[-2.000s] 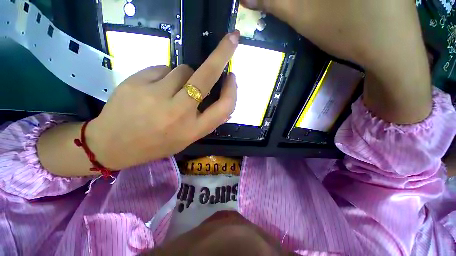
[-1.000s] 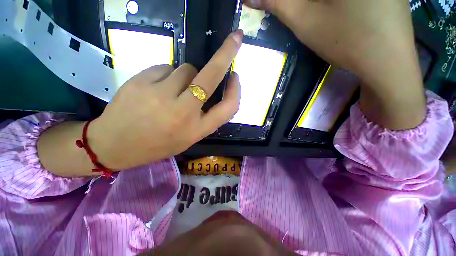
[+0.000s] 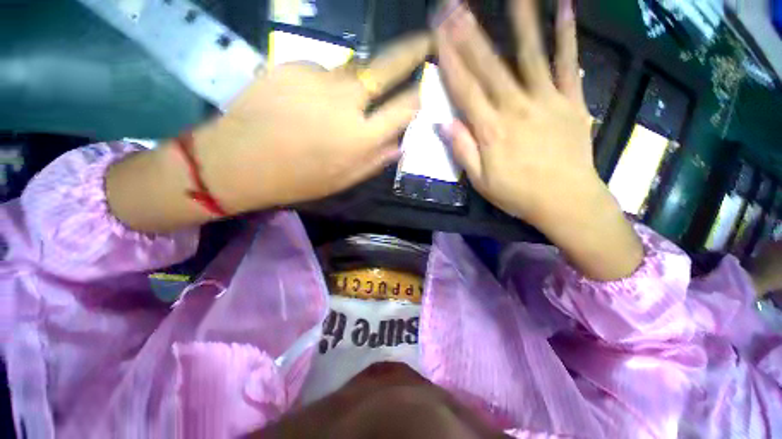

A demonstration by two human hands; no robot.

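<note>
My left hand [image 3: 321,141], blurred and wearing a red string bracelet, is over the tray between two open phones, fingers pointing right. The end of a white liner strip with dark square marks [image 3: 184,51] is hidden at this hand; I cannot tell if it is held. My right hand [image 3: 523,129] is palm down with fingers spread and nothing seen in it. It partly covers the middle phone with its bright white battery [image 3: 429,141]. Another phone's white battery [image 3: 304,50] shows above my left hand. The fingertips of my right hand reach the top edge.
The black phone tray [image 3: 493,223] runs along the near edge of the green mat [image 3: 69,77]. Another open phone [image 3: 639,167] lies to the right, with more phones [image 3: 727,214] beyond it. Pale scraps [image 3: 727,77] are scattered at upper right. Part of another person's arm shows at far right.
My right hand has come down from the top edge and spread over the middle phone. The view has shifted, showing more phones at right. My left hand sits higher and further right in the picture.
</note>
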